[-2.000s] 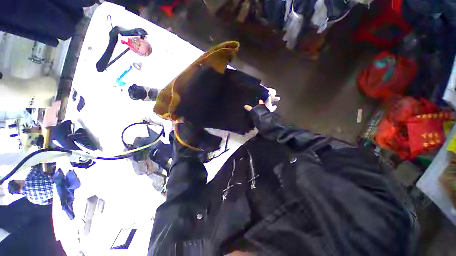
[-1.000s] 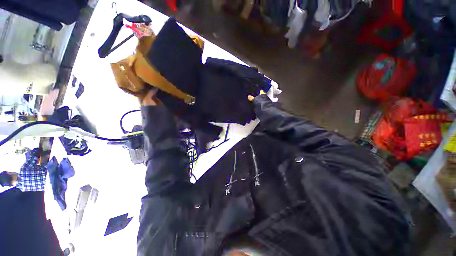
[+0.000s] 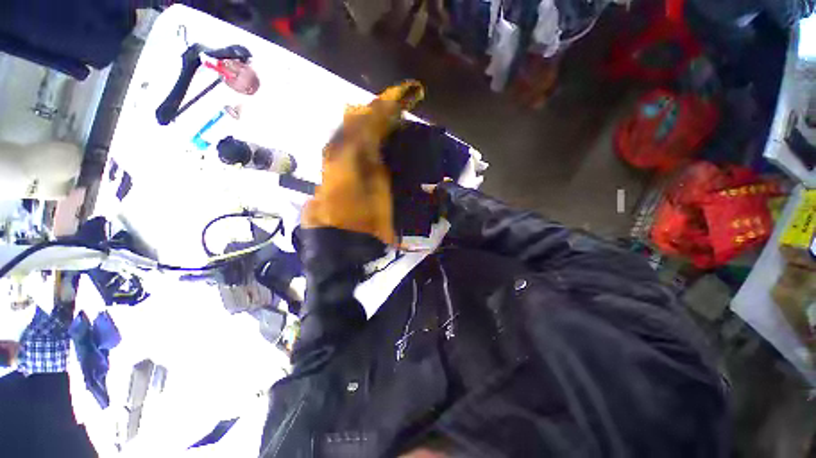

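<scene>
A black garment lies at the table's edge. Mustard cloth is bunched upright against its left side and blurred in places. My left sleeve ends beneath the mustard cloth, and my left hand is hidden by it. My right hand is small and partly covered by its sleeve; its fingertips hold the near right edge of the black garment. A small white piece sticks out beyond the garment at the table's edge.
The white table carries a black hanger, a red-pink item, dark spools and a looped cable. Red bags lie at the right. A person in checked cloth is at far left.
The mustard cloth swung left over the table with my left arm, then came back right and now hides my left hand. The black part no longer stands raised. My right hand stays at the garment's edge.
</scene>
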